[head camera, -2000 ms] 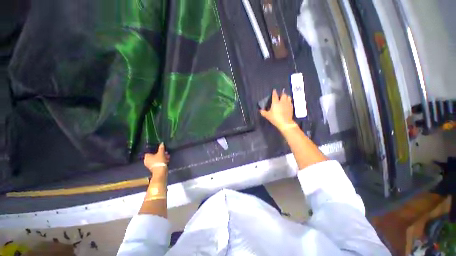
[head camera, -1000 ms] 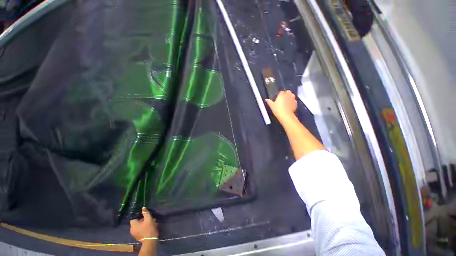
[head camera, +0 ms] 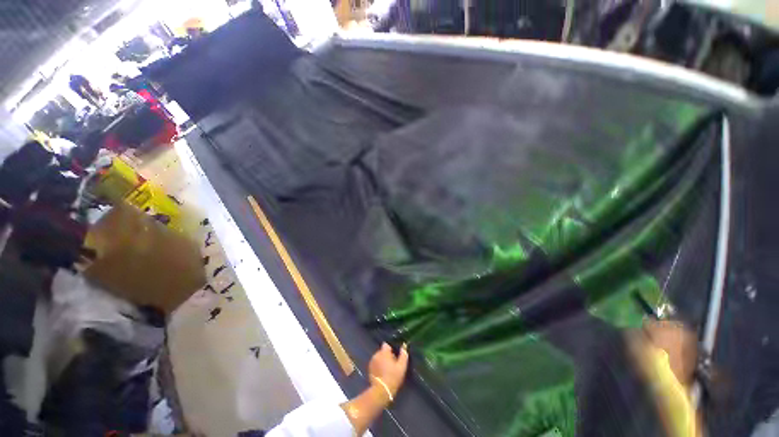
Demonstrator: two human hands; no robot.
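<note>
Black fabric covers the table, with green-lit patches and a long raised fold running from near my left hand towards the upper right. My left hand is at the fabric's near edge and pinches it. My right hand is blurred at the lower right, over the fabric near the metal straightedge. A dark shape shows at its fingers, but I cannot tell whether it holds anything. A yellow-tan yardstick lies along the near table edge, left of my left hand.
The pale table edge rail runs from my left sleeve to the upper left. Beyond it are yellow crates, a cardboard box, dark scraps on the floor and piles of cloth. Another pale rail bounds the far side.
The view has swung left along the table. My right hand has left the dark bar weight it was touching and is now over the fabric. My left hand still pinches the fabric edge.
</note>
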